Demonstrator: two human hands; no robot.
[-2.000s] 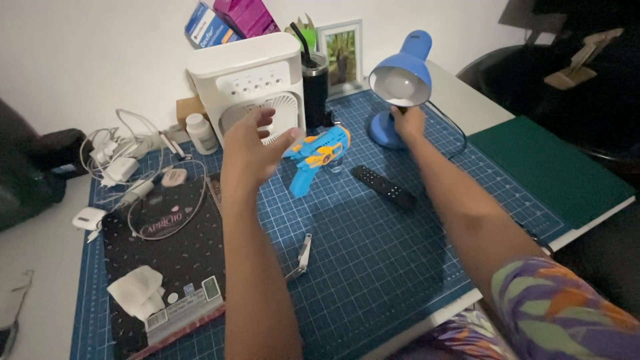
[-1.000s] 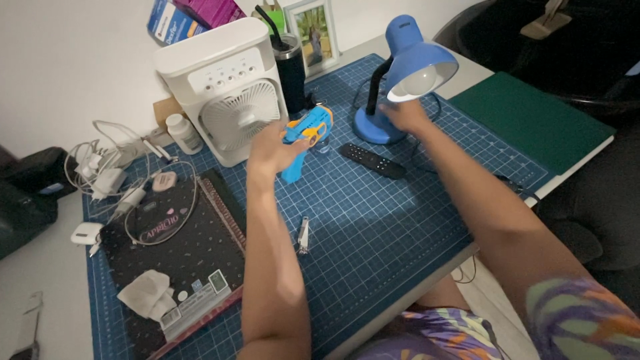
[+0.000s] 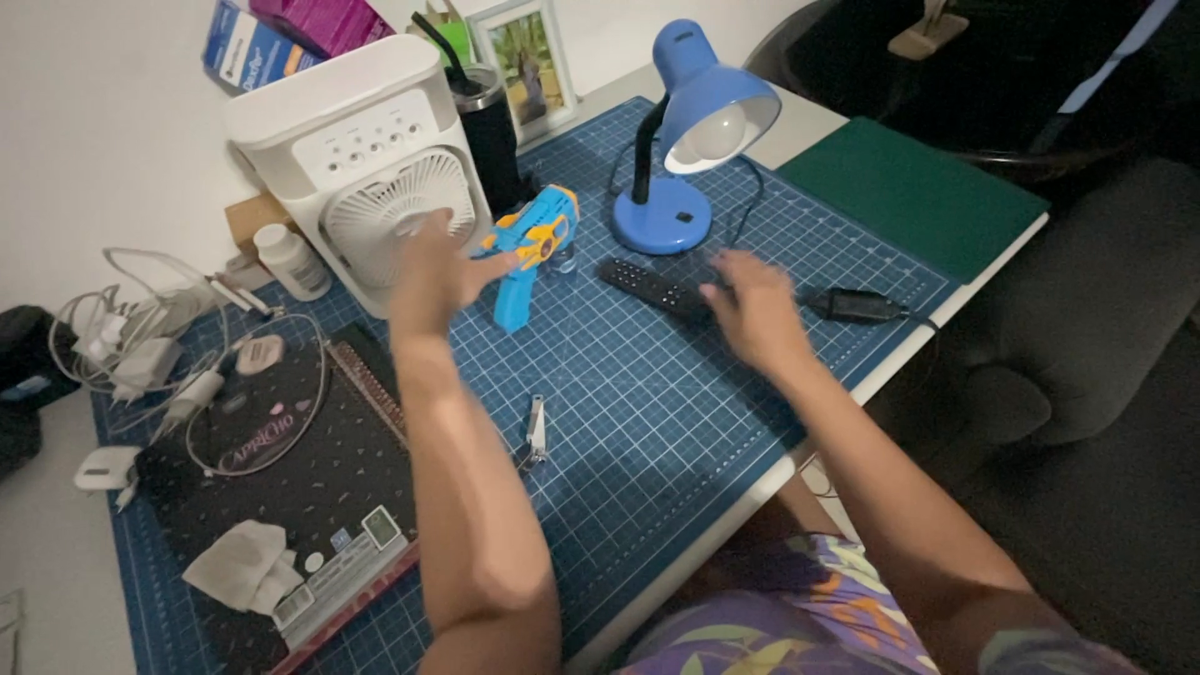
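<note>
My left hand [image 3: 439, 272] is in front of the white desktop fan [image 3: 403, 202], its fingers apart and one fingertip by the blue and orange toy gun [image 3: 536, 246]; whether it touches the toy I cannot tell. My right hand [image 3: 755, 305] is over the mat, fingers apart, at the right end of the black remote control [image 3: 647, 286]. Behind it stands the blue desk lamp [image 3: 664, 217], its head tilted down to the right. A black device with a cord [image 3: 855, 306] lies right of my right hand. A nail clipper [image 3: 536, 431] rests on the blue cutting mat [image 3: 647, 412].
At the left lie a black notebook [image 3: 366, 478], tangled white cables [image 3: 141, 328], a white earbud case [image 3: 106, 467] and crumpled tissue [image 3: 242, 565]. Behind are a white bottle [image 3: 292, 262], a black tumbler [image 3: 492, 150] and a picture frame [image 3: 530, 70]. A green folder [image 3: 914, 192] covers the right corner.
My right hand has let go of the lamp and moved toward me, beside the remote. The lamp head, turned earlier, now faces down to the right. My left hand has moved from the toy gun's grip.
</note>
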